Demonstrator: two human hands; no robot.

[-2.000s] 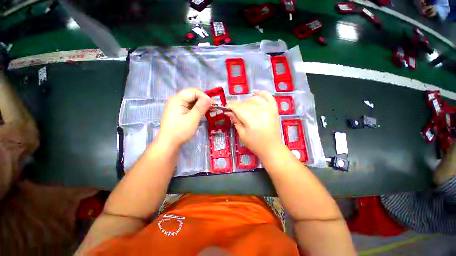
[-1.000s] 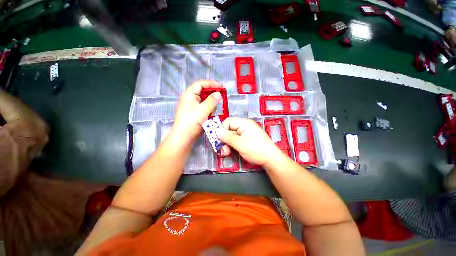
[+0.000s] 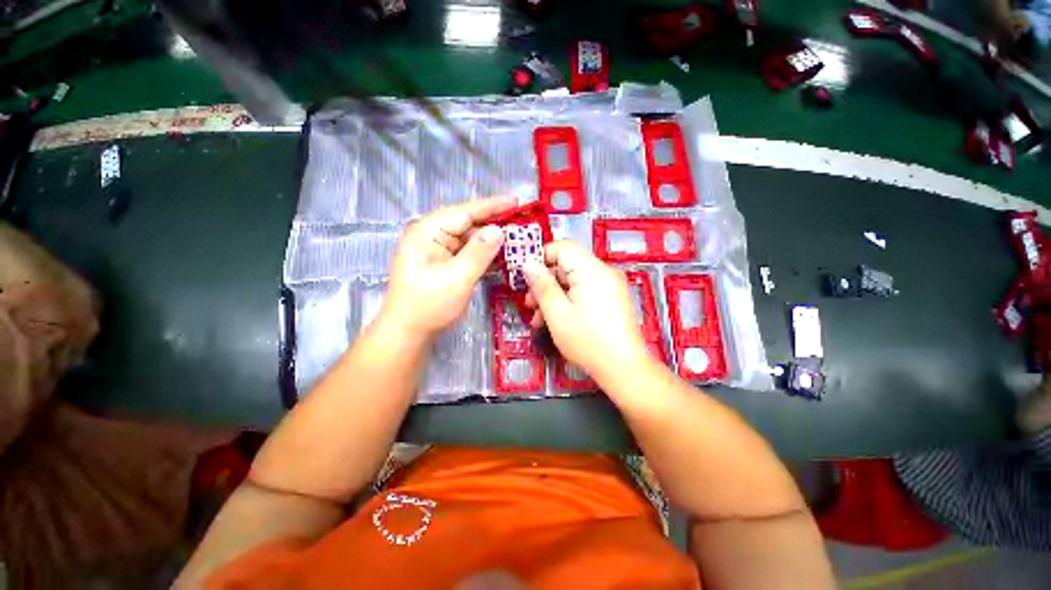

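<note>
My left hand (image 3: 436,267) grips a red shell (image 3: 534,216) over the middle of the tray, its upper edge showing behind the fingers. My right hand (image 3: 588,302) presses a white keypad piece (image 3: 523,251) with dark key marks against the shell; both thumbs touch the piece. The fingers hide most of the held shell. Flat red shells lie in pockets of the translucent ribbed tray (image 3: 334,251): two upright in the back row, one sideways (image 3: 643,239) in the middle row, several in the front row, partly behind my right hand.
Right of the tray lie a white rectangular part (image 3: 806,332), a black module (image 3: 804,378) and a small dark part (image 3: 876,280). Red units (image 3: 589,67) are scattered on the green belt behind the pale rail (image 3: 853,176). A red pile (image 3: 1025,277) is at far right. Other people's arms show at both sides.
The white keypad piece has moved up from below the red shell onto it, with my right hand following. Units on the belt have shifted right.
</note>
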